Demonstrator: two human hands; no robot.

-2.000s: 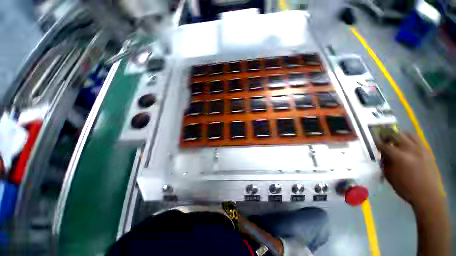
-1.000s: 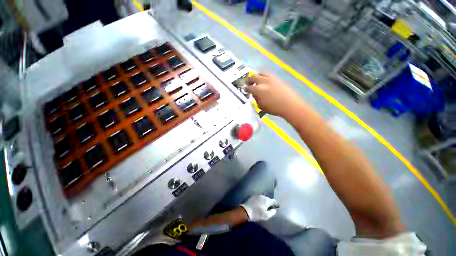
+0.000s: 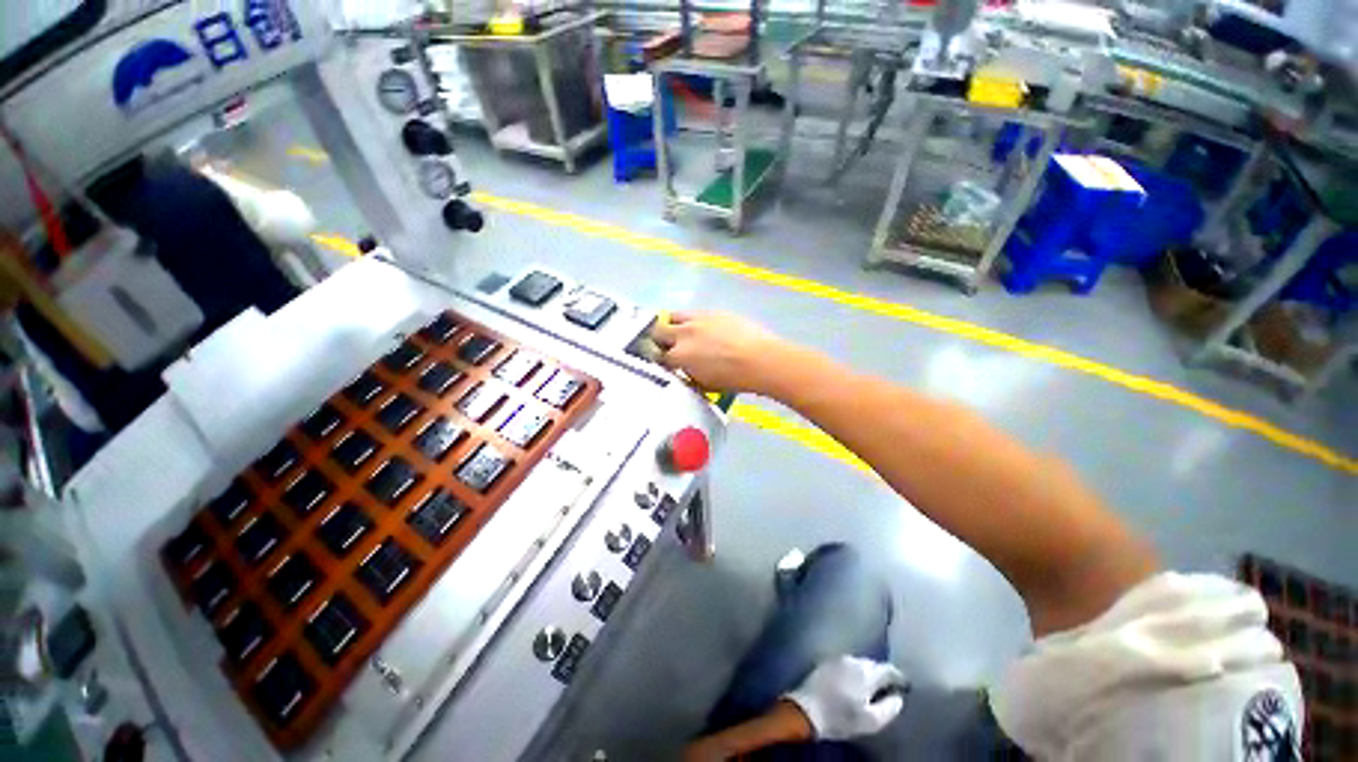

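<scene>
The machine top holds an orange-brown tray with rows of square black parts; some at its right end shine silver. My bare right hand reaches in from the right, fingers bunched at a small dark and yellow item at the machine's right edge. The fingertips cover part of it, so a grip cannot be made out. My white-gloved left hand is low over my leg, away from the tray; a small dark spot shows at its fingertips, unclear what.
A red knob and silver buttons line the front panel. Two square controllers sit at the right edge. A person is beyond the machine. Blue stools, carts and yellow floor lines lie beyond.
The view has turned right and taken in more floor and the machine's upright. My right hand stays at the small item. My gloved left hand has come into view since the oldest frame.
</scene>
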